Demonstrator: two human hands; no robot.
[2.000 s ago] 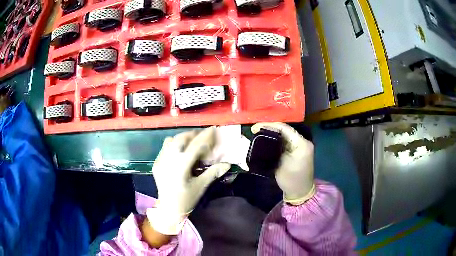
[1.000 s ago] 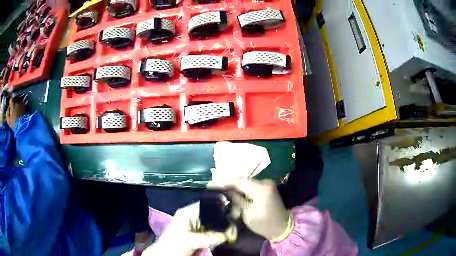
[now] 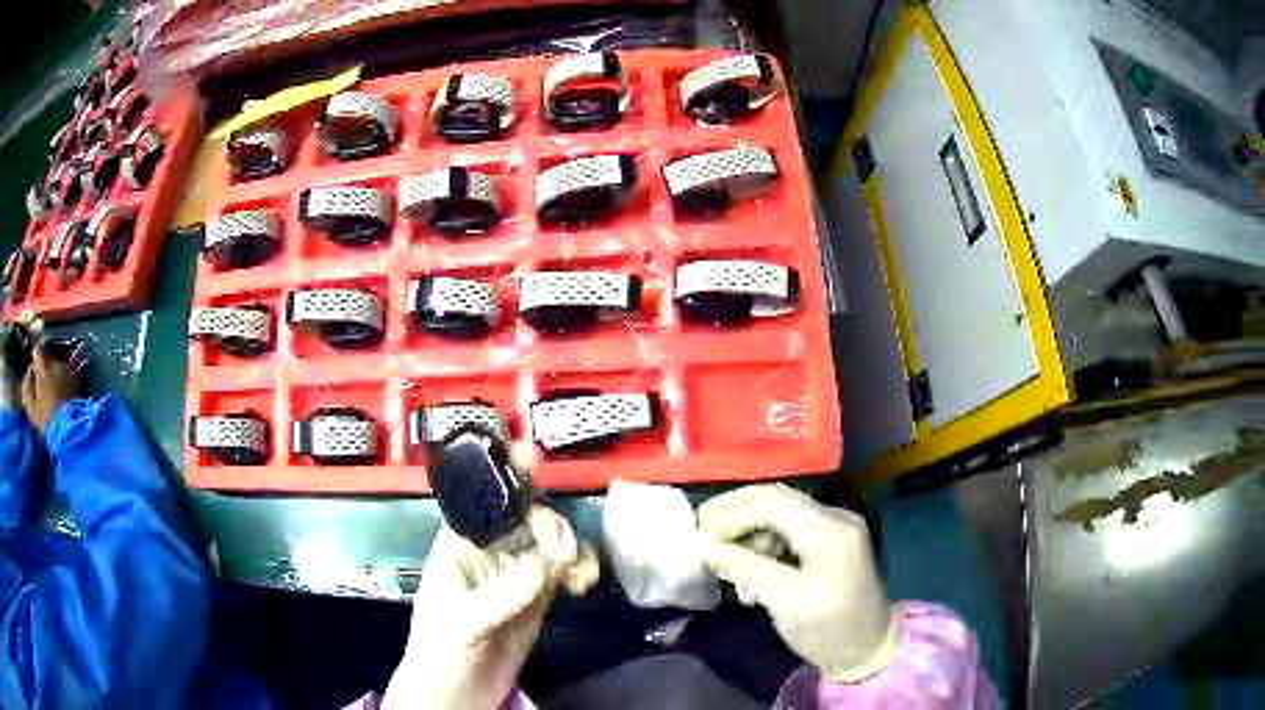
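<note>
My left hand, in a white glove, holds a smartwatch upright, its dark glossy screen facing me, over the front edge of the red compartment tray. My right hand, also gloved, pinches a crumpled white wiping cloth to the right of the watch. Cloth and watch are apart. The tray holds rows of watches with white perforated straps, one per pocket. The front right pocket holds no watch. The strap of the held watch is mostly hidden by my left hand.
Another red tray of watches lies at the far left. A yellow slip is at the tray's back edge. A person's blue sleeve is at the left. A yellow-edged cabinet and a metal surface stand at the right.
The watch went from my right hand, through both hands low in front, to my left hand, now raised. My right hand has picked up the cloth from the bench edge. The tray sits lower in view.
</note>
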